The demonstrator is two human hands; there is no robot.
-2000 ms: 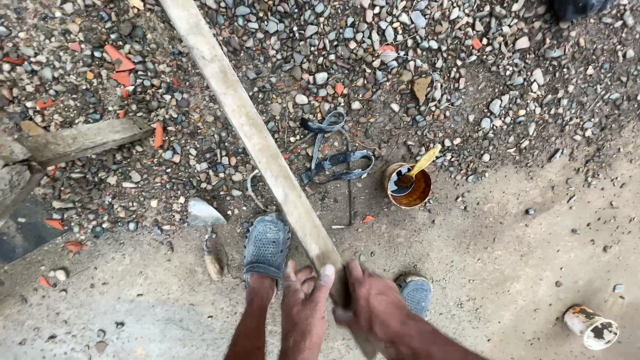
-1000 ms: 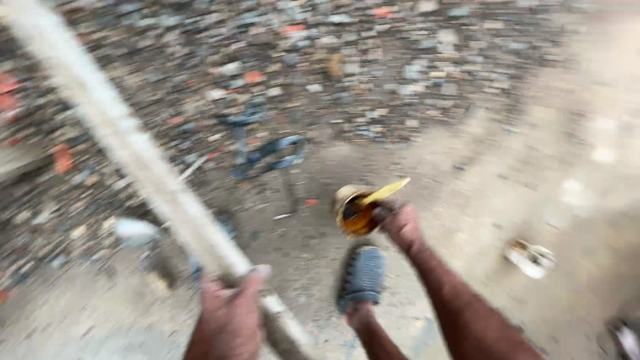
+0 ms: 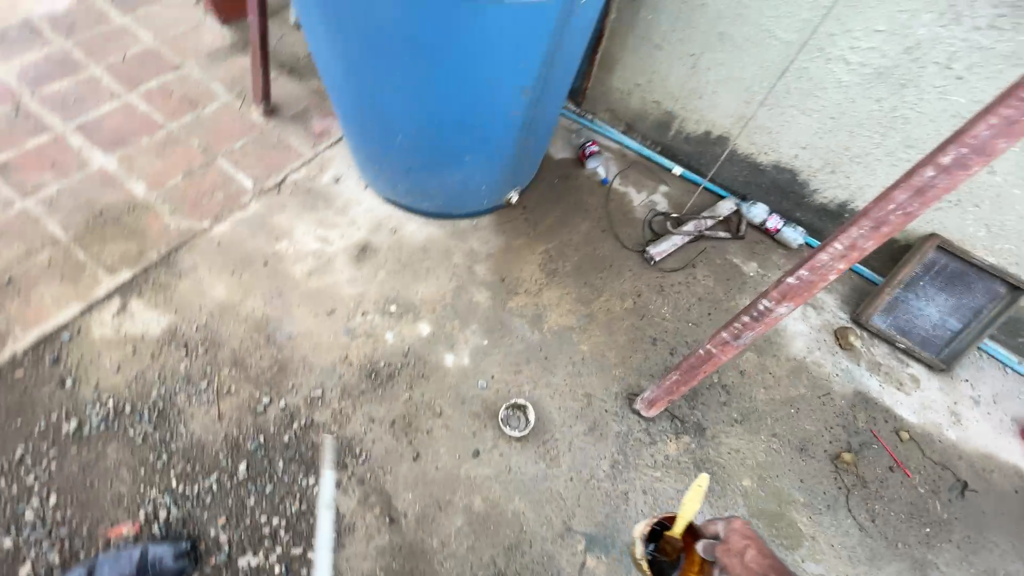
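At the bottom edge, right of the middle, my right hand [image 3: 738, 547] grips the rim of a small container [image 3: 642, 544] of dark amber liquid. A paintbrush with a yellow handle [image 3: 690, 506] stands tilted in it, its bristles down in the liquid. The end of a long pale bar [image 3: 326, 504] rises from the bottom edge, left of the middle. My left hand is out of view, so its hold on the bar is hidden.
A blue barrel [image 3: 448, 104] stands ahead. A slanting red post [image 3: 800, 280] meets the concrete near a small white cup [image 3: 517, 418]. A framed mesh screen [image 3: 940, 300], blue pipe [image 3: 632, 144] and plastic bottles [image 3: 772, 224] lie by the wall. Gravel [image 3: 192, 480] spreads at lower left.
Two seconds ago both hands were on the bar and the container stood on the ground; my right hand has since taken hold of the container. The view has swung to the barrel and wall.
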